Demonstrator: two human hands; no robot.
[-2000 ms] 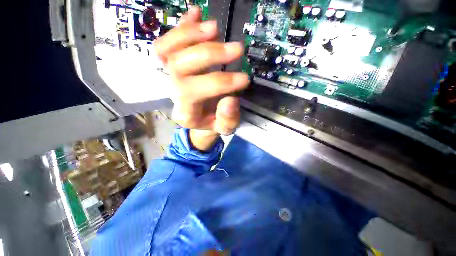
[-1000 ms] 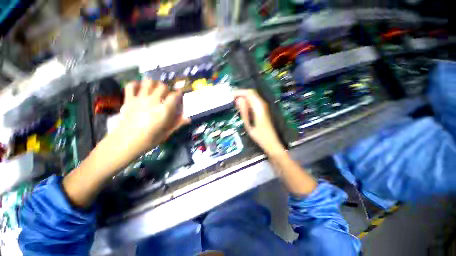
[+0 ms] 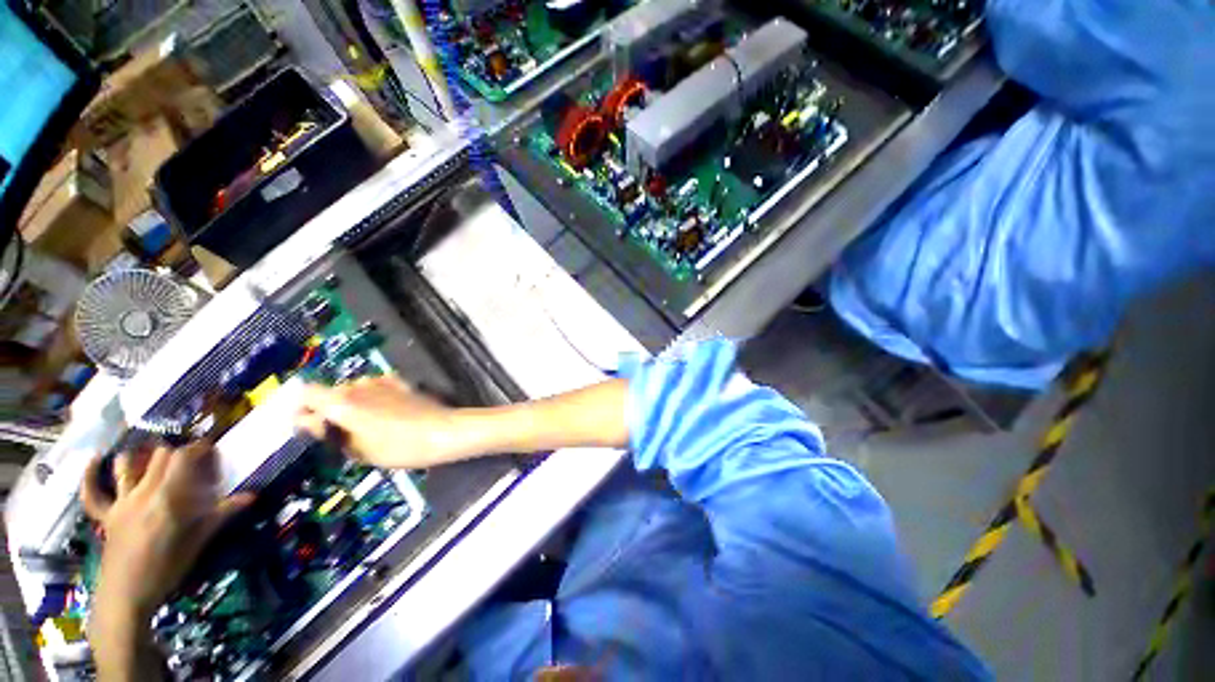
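A green circuit board [image 3: 363, 500] crowded with parts lies in a dark carrier tray [image 3: 460, 496] at the lower left. A silver-white heatsink bar [image 3: 261, 437] crosses it, beside yellow blocks. My left hand [image 3: 157, 513] is over the bar's left end, blurred, with the thumb apart from the bent fingers. My right hand [image 3: 373, 420] is at the bar's right end with curled fingers; its fingertips meet or cover that end. The frame does not show whether either hand grips anything.
Another board with a grey heatsink [image 3: 720, 96] and copper-orange toroids [image 3: 584, 136] sits in a tray at upper centre. A black bin [image 3: 260, 167] and a small fan [image 3: 133, 320] stand behind the line. A person's blue sleeve [image 3: 986, 253] is at the right.
The view has swung right, so the board and both hands now appear further left and lower. Both hands remain at the heatsink, after only one raised hand showed two seconds ago.
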